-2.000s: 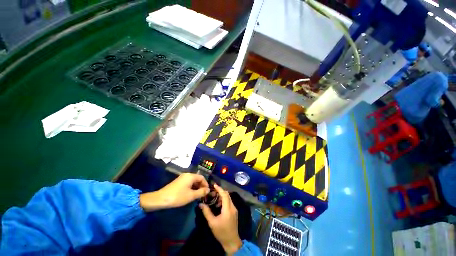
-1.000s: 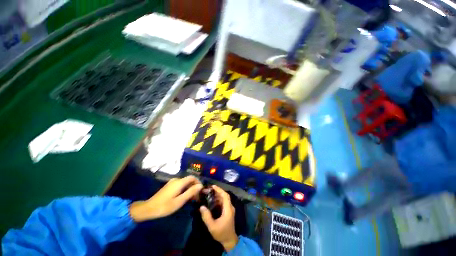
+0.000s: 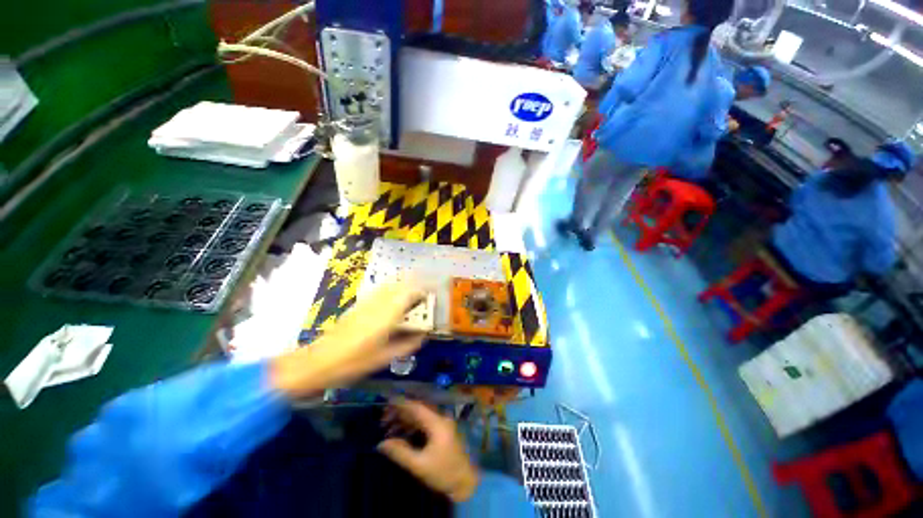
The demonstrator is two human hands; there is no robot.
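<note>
My left hand (image 3: 349, 339), blurred, reaches over the front of the press bed, its fingertips at a pale piece (image 3: 421, 312) on the silver base plate (image 3: 405, 265). Whether it grips anything cannot be told. My right hand (image 3: 433, 450) is low in front of the press, its fingers curled round a small black round part (image 3: 407, 435), mostly hidden. The orange-brown fixture (image 3: 481, 307) sits at the right of the plate, with a dark recess in its middle. The pale press head (image 3: 356, 167) hangs behind, to the left.
A blister tray of black round parts (image 3: 162, 248), folded paper (image 3: 61, 356) and white sheets (image 3: 228, 132) lie on the green bench. A crumpled white heap (image 3: 268, 309) is beside the press. A parts tray (image 3: 555, 470) is low right. People in blue and red stools (image 3: 668, 210) are beyond.
My left hand has left the part held between both hands and moved up over the press bed. My right hand stays low. The view has turned right, and the press head now appears farther left.
</note>
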